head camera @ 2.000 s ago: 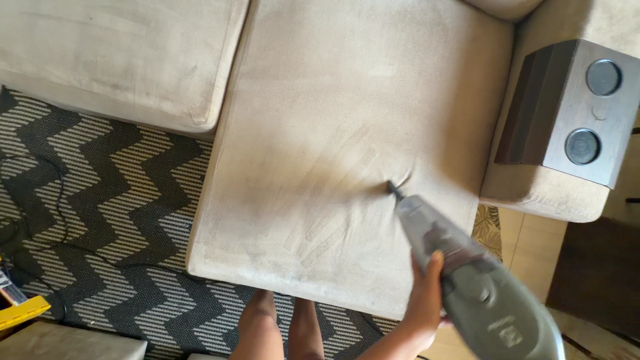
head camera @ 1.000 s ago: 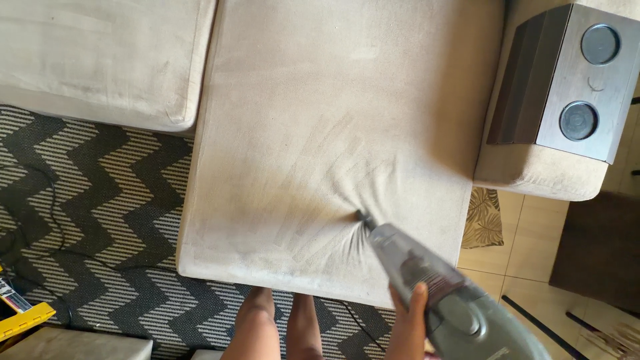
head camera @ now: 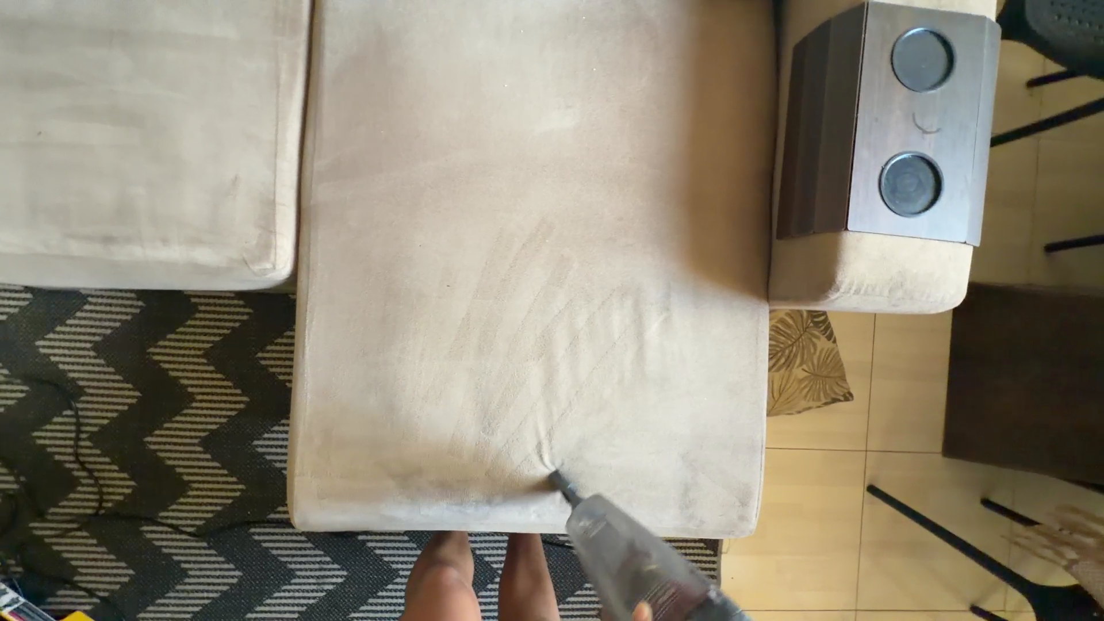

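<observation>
A grey handheld vacuum cleaner (head camera: pixel 642 552) with a clear dust cup points up and left from the bottom edge. Its narrow dark nozzle (head camera: pixel 565 487) presses into the beige fabric sofa seat (head camera: pixel 535 259) near the front edge, with small creases around the tip. Only a fingertip of what looks like my left hand (head camera: pixel 642 611) shows, closed against the vacuum's body; the frame cuts off the rest. My right hand is out of view. Brushed streaks mark the fabric above the nozzle.
An armrest tray (head camera: pixel 918 125) with two round cup recesses sits at the upper right. A zigzag rug (head camera: pixel 190 414) with a thin black cable lies at left. Bare legs (head camera: pixel 483 578), chair legs (head camera: pixel 949 539) and a leaf-patterned cushion (head camera: pixel 802 362) are visible. A blurred hand-like shape shows at far right.
The vacuum's nozzle has moved down and left across the seat, towards its front edge. The hand on the vacuum has gone mostly below the frame.
</observation>
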